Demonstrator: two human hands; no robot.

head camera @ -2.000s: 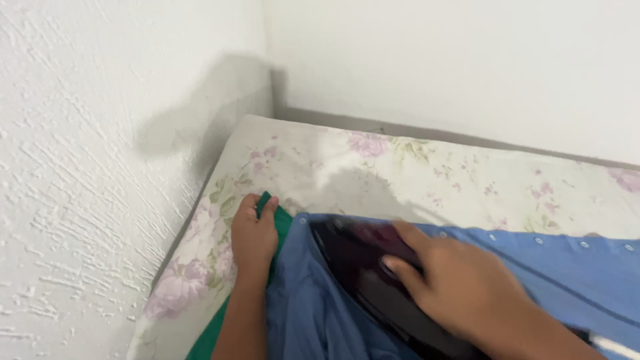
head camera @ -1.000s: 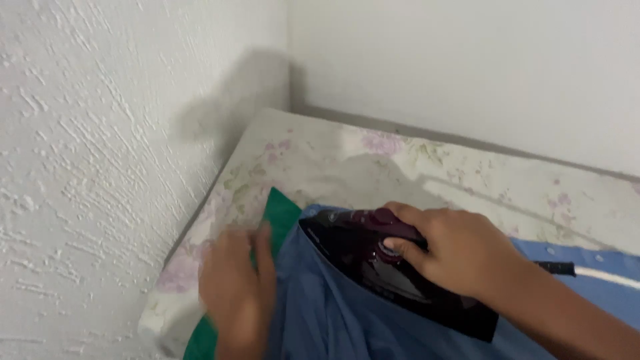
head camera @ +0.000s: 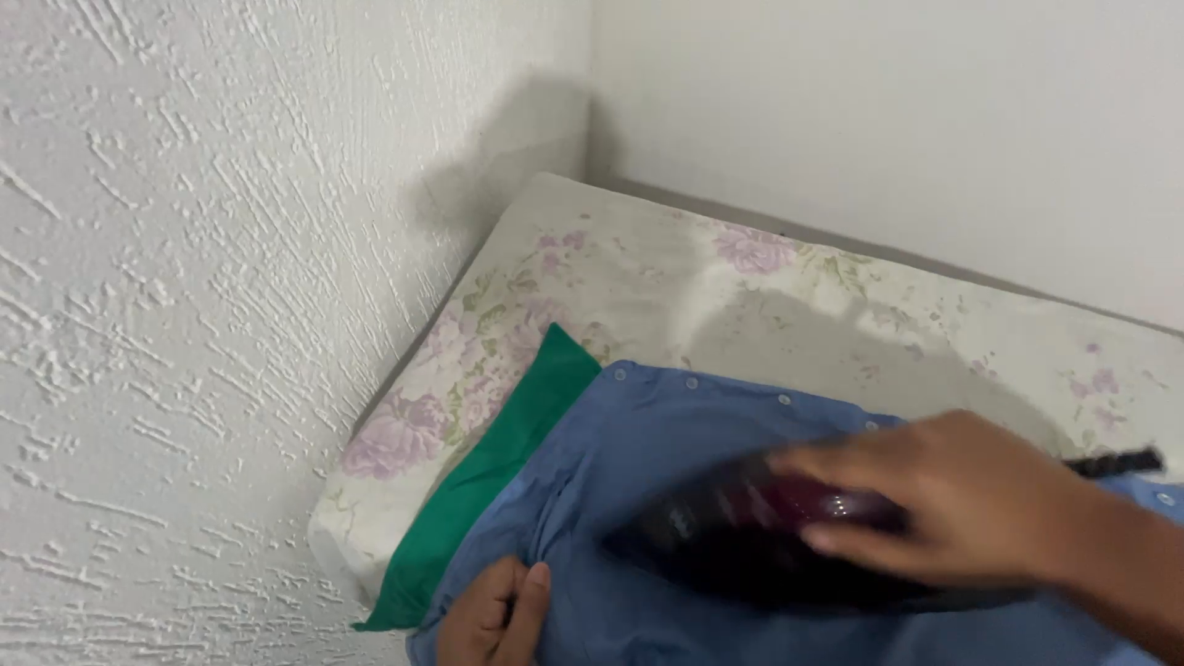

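A blue buttoned garment (head camera: 721, 407) with a green collar (head camera: 490, 472) lies on a flower-printed padded surface. My right hand (head camera: 953, 499) grips the handle of a dark purple clothes iron (head camera: 768, 536), blurred by motion, its tip pointing left over the blue cloth. Near the bottom edge of the view, my left hand (head camera: 495, 610) pinches the blue fabric beside the green collar, where small creases (head camera: 555, 499) gather. White buttons or snaps run along the garment's upper edge. Whether the iron's soleplate touches the cloth cannot be told.
A rough white wall (head camera: 203, 305) rises close on the left, and a smooth white wall (head camera: 879, 120) stands behind. The flower-printed cover (head camera: 647, 268) reaches into their corner. The iron's black cord sleeve (head camera: 1115, 462) extends behind my right hand.
My left hand has moved down from the green collar's tip, which it held two seconds ago, to the blue cloth lower down. The iron has moved back from the garment's upper left corner.
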